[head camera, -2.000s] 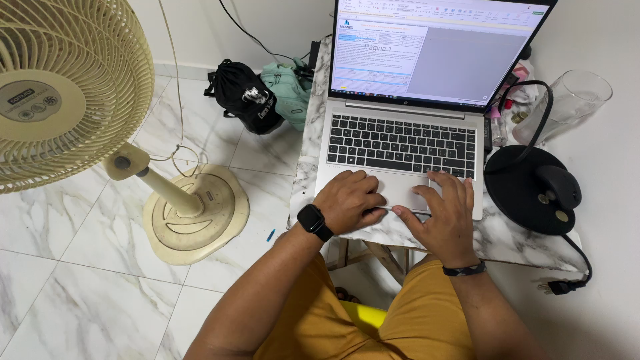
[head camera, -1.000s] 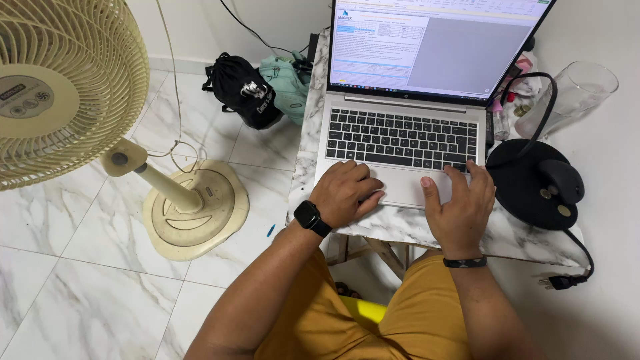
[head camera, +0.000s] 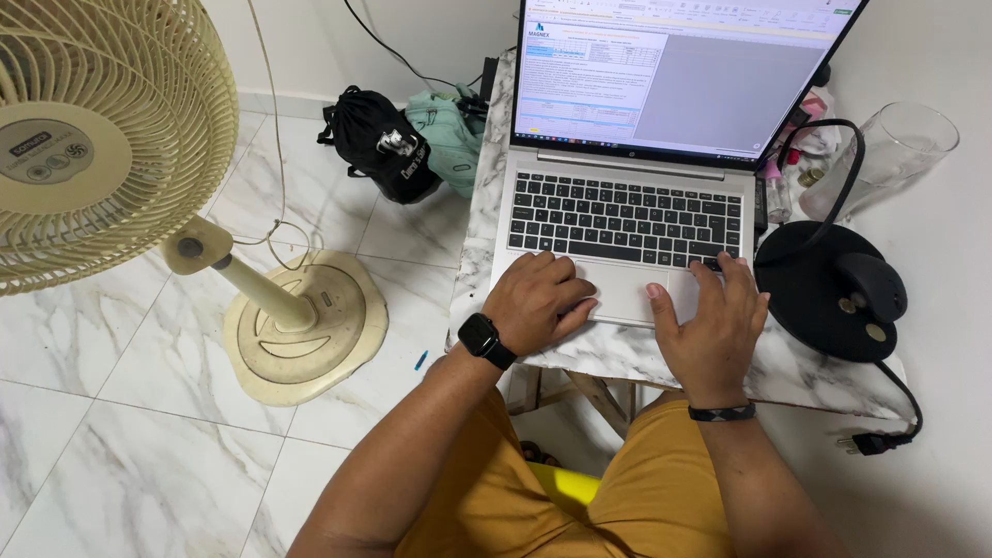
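Observation:
An HP laptop (head camera: 620, 291) stands unfolded on a marble-patterned table, a document showing on its lit screen (head camera: 589, 85). My left hand (head camera: 539, 298), with a black smartwatch (head camera: 479, 335) at the wrist, rests on the palm rest left of the touchpad, its fingers curled and holding nothing. On the right side of the palm rest lies my right hand (head camera: 709, 325), fingers spread, with fingertips at the lower right keys of the keyboard (head camera: 628, 221) and the thumb over the touchpad's right part. A dark patterned bracelet (head camera: 721, 412) circles that wrist.
Right of the laptop are a round black mouse pad (head camera: 806, 310) with a black mouse (head camera: 872, 287) and coins, a drinking glass (head camera: 883, 163) and a black power plug (head camera: 872, 443). A pedestal fan (head camera: 306, 329) stands left, with black (head camera: 380, 143) and green (head camera: 449, 136) bags behind the table.
Two seconds ago my right hand lay further left, over the touchpad; it has since moved right, to the lower right keys. My left hand has stayed near the palm rest's left part.

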